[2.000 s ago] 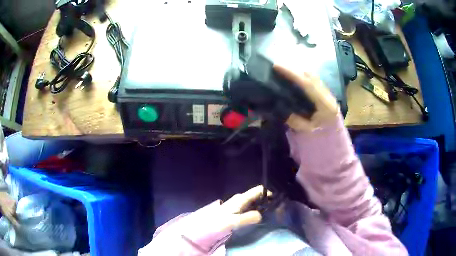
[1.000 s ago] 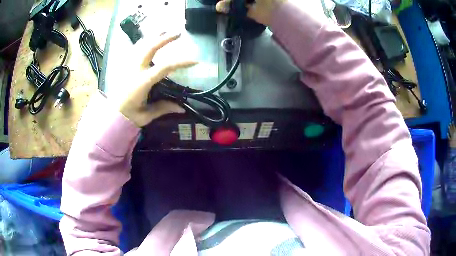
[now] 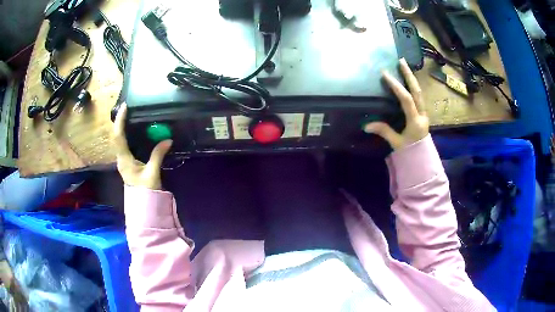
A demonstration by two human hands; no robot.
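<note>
The press machine has a pale top and a black front panel. My left hand is at its front left corner, thumb at the left green button. My right hand is at the front right corner, thumb at the right green button. Both hands hold nothing, fingers apart. A black appliance stem lies at the fixture; its head is not clearly visible. Its coiled power cord lies on the machine top, with the plug at the upper left.
The red stop button is at the front centre. Black corded units lie on the wooden bench at left. A black adapter and cables lie at right. Blue bins stand at lower left and lower right.
Both hands have left the appliance and its cord and moved to the machine's front corners. The cord now lies on the machine top. The camera view has shifted slightly.
</note>
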